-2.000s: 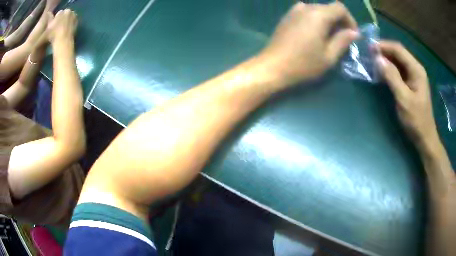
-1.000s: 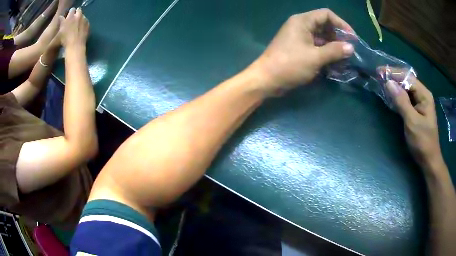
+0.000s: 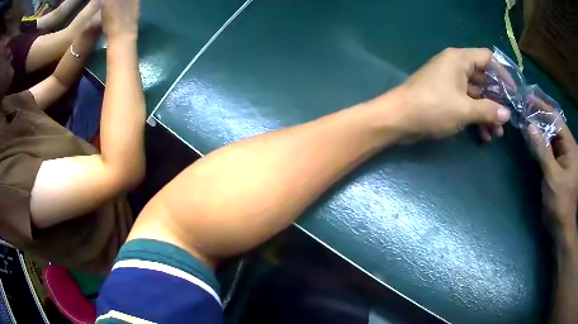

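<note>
A clear zip-lock bag [image 3: 521, 104] is stretched between my two hands above the green tabletop [image 3: 405, 190], at the upper right. My left hand [image 3: 453, 95] holds the bag's left side between thumb and fingers. My right hand [image 3: 558, 155] pinches the bag's right end and is partly cut off by the right edge of the picture. Dark spots show through the film near the middle of the bag; whether they are a part or folds I cannot tell.
Other workers sit at the left, one in a brown shirt [image 3: 63, 149] with an arm on the table. A yellow-green strip [image 3: 512, 35] lies near a brown carton [image 3: 552, 38] at the upper right. A red stool [image 3: 68, 294] stands at the lower left.
Both hands and the bag have shifted right and slightly down in the view. The hands are closer together than a second ago. The small bag at the right edge has left the view.
</note>
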